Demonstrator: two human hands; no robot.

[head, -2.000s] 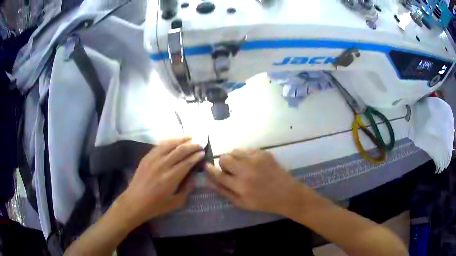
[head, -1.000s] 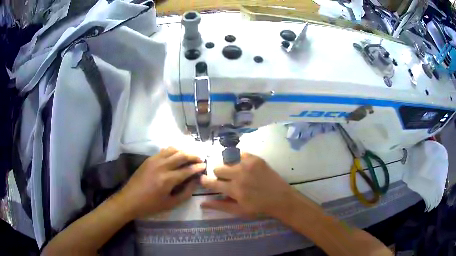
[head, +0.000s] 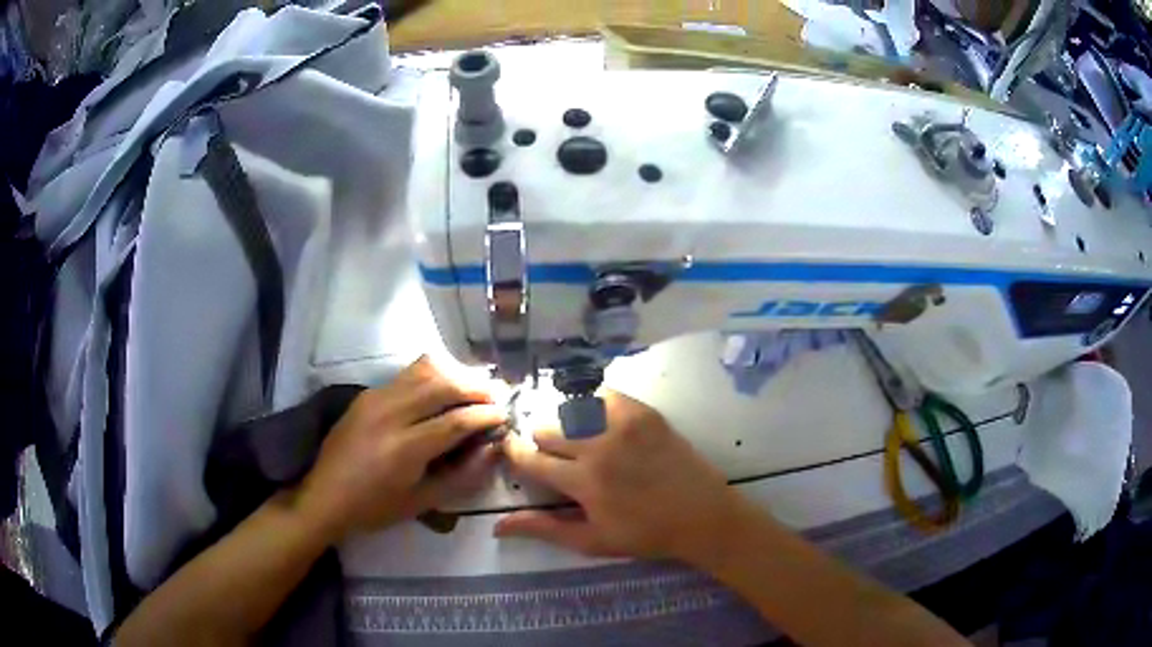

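Note:
My left hand lies on dark cloth with its fingertips just below the presser foot, pinching a small dark edge. My right hand lies beside it, fingertips at the same spot, thumb spread on the table; whether it grips the cloth is unclear in the glare. The light grey lining with a dark strip lies heaped to the left. The white machine head is above my hands. The grey block beside the needle touches or overlaps my right hand.
Scissors with yellow and green handles lie right of my hands. Pale scraps lie under the machine arm. A white cloth hangs at the right end. The ruler-marked grey edge runs along the front. Cloth piles stand behind.
The view has tilted up, showing more of the machine top. Both hands have moved with the dark edge from in front of the needle up to the presser foot.

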